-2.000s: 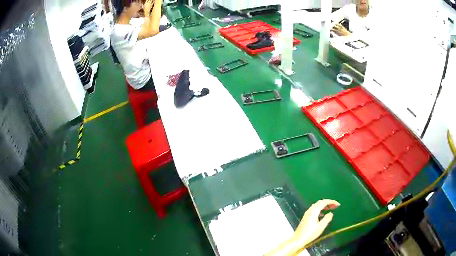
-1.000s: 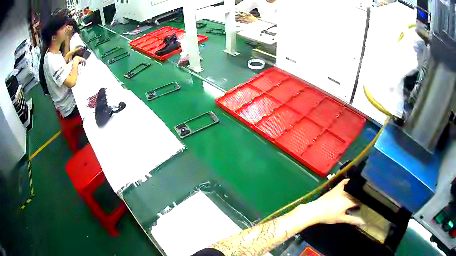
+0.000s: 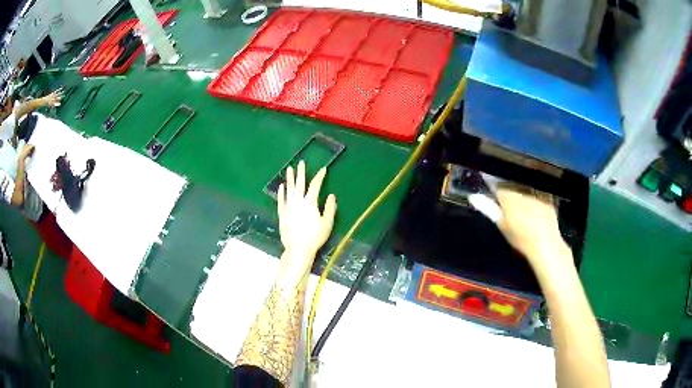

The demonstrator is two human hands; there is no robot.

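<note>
My left hand (image 3: pixel 303 216) is over the green surface, palm down with fingers apart. Its fingertips overlap the near end of a thin dark phone frame (image 3: pixel 331 142) lying flat there. My right hand (image 3: pixel 523 216), with white fingertips, reaches into the black press bay (image 3: pixel 436 227) under the blue press head (image 3: pixel 539 106). Its fingers are at a phone part (image 3: pixel 458 182) with a dark camera block, at the bay's left side. The hand hides the rest of the part, so its grip cannot be told.
A red-orange button panel (image 3: pixel 474 301) is at the press front. A yellow hose (image 3: pixel 387 189) and black cable (image 3: pixel 353 292) run between my hands. A red parts tray (image 3: pixel 334 68) is behind. More frames (image 3: pixel 171 130) lie left. Another person's hand (image 3: pixel 51 98) shows far left.
The view has swung right. My left hand has moved out of the press bay to the green surface, where a frame now lies that was not there before. My right hand has come into the bay.
</note>
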